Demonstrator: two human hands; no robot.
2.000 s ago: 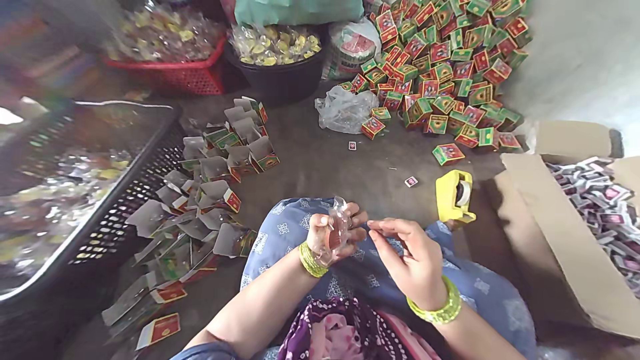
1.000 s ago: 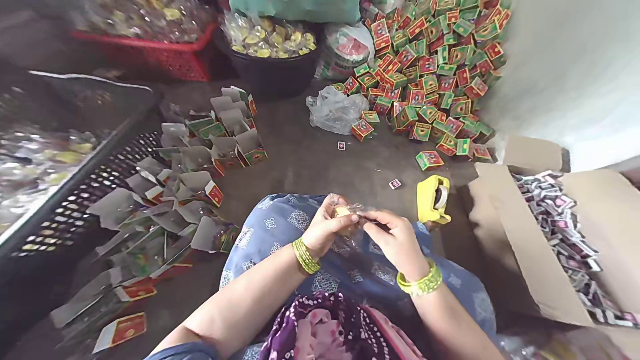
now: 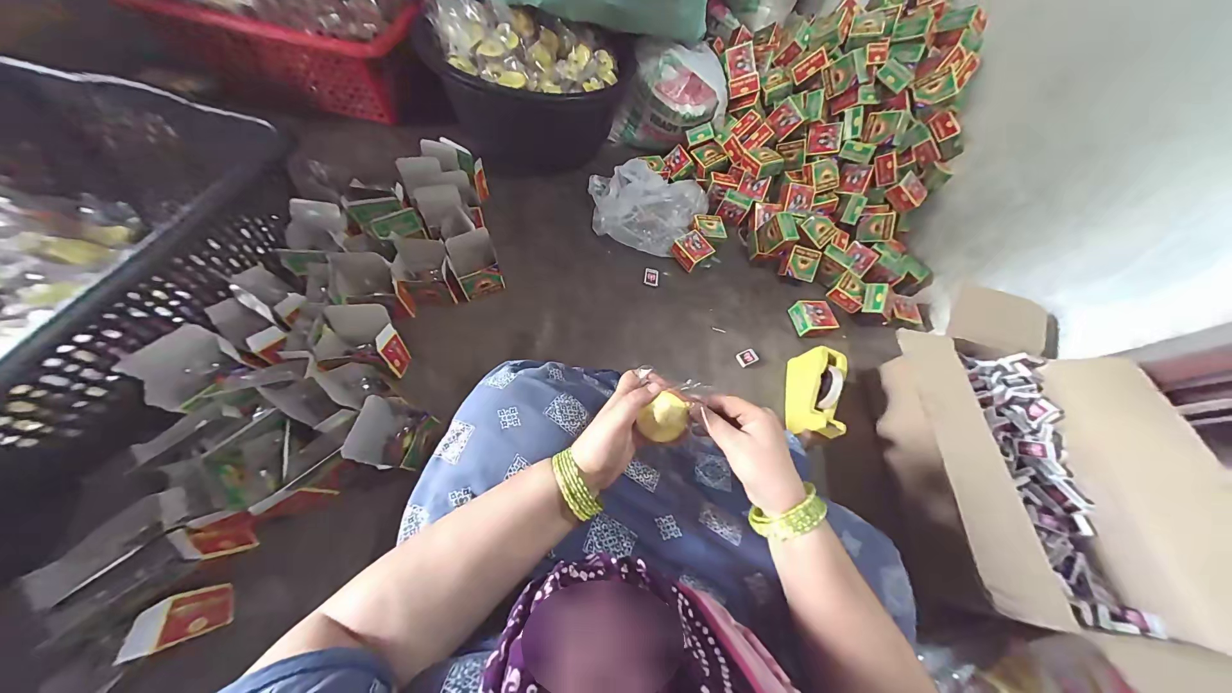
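Observation:
A small round yellow item in clear plastic wrap (image 3: 663, 417) is between my hands, above the blue patterned cloth on my lap (image 3: 539, 414). My left hand (image 3: 616, 428) grips its left side. At its right, the fingers of my right hand (image 3: 746, 448) pinch the clear wrap. What the item is cannot be told. Right of my right hand stands a yellow tape dispenser (image 3: 801, 393) with a roll of tape. Two small printed pieces, one farther off (image 3: 652, 277) and one nearer (image 3: 747, 358), lie on the dark floor.
Open small cardboard boxes (image 3: 361, 279) stand at left beside a black plastic crate (image 3: 207, 217). Behind are a red basket (image 3: 318, 72), a black tub (image 3: 520, 125) of wrapped yellow items and a crumpled plastic bag (image 3: 645, 207). Closed printed boxes (image 3: 818, 192) are heaped at back right, near a cardboard carton (image 3: 962, 472).
Two seconds ago my right hand was apart from the wrapped item in my left hand. Now both hands are on it, and its yellow face shows.

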